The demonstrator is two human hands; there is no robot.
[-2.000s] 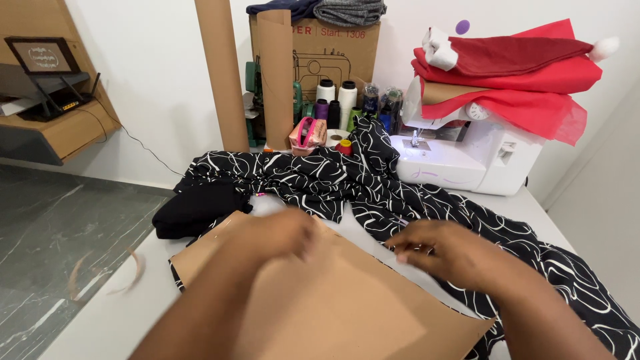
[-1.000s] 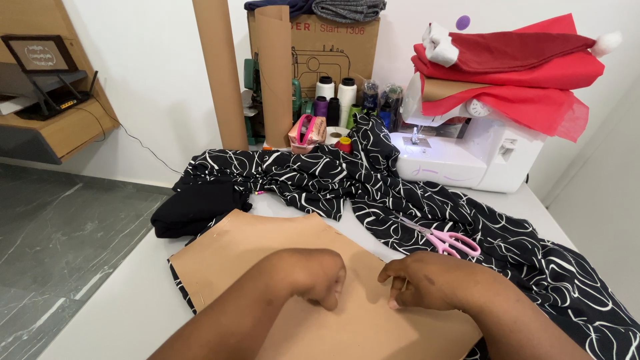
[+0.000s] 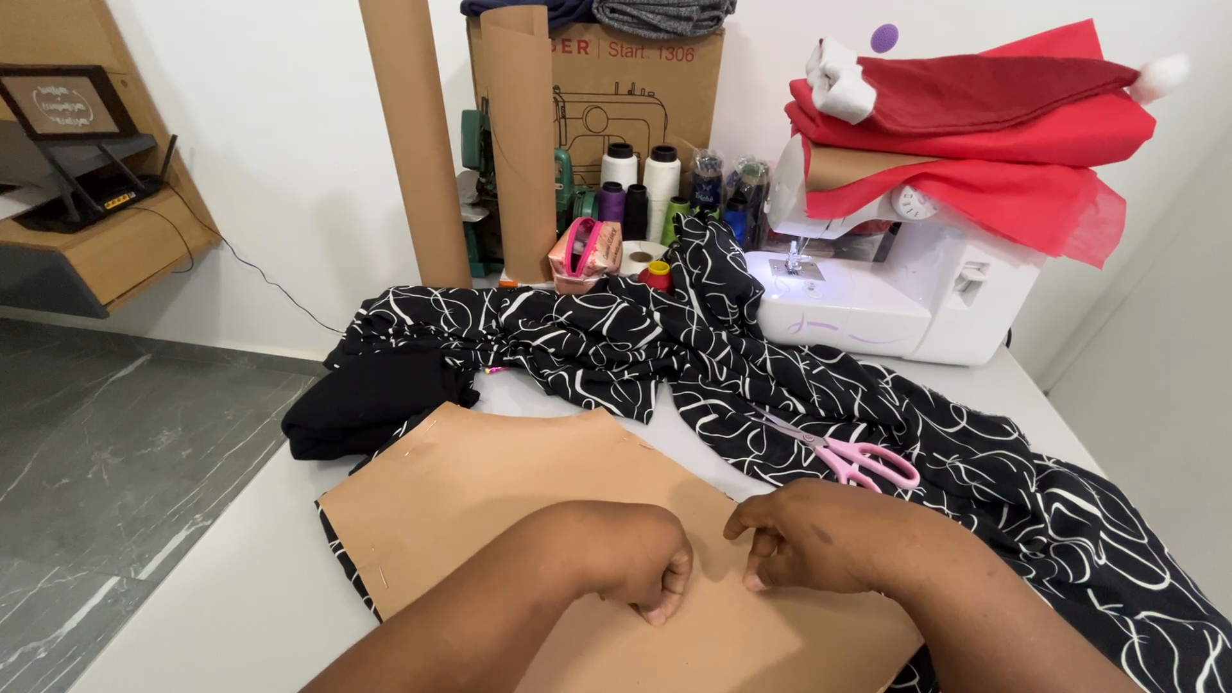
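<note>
A brown paper pattern piece (image 3: 462, 481) lies flat on black fabric with white swirls, whose edge shows along its left side; pins are stuck near its edges. My left hand (image 3: 640, 568) rests over the middle of the paper, fingers curled down against it; whether it pinches something small is hidden. Just to the right, my right hand (image 3: 808, 539) is over the paper's right edge, fingertips bent down to the paper, their hold unclear. Pink-handled scissors (image 3: 847, 457) lie beyond my right hand on the bunched black-and-white fabric (image 3: 818, 385).
Folded black cloth (image 3: 371, 399) lies at the table's left edge. Behind are a white sewing machine (image 3: 847, 313) with red cloth and a Santa hat (image 3: 982, 91) on top, thread cones (image 3: 662, 183), a small pink pouch (image 3: 585, 252), brown paper rolls (image 3: 525, 144) and a cardboard box (image 3: 674, 77).
Two seconds ago my hands were farther apart and higher over the paper; both have come down onto it. The scissors, hidden or not discernible then, show beyond my right hand.
</note>
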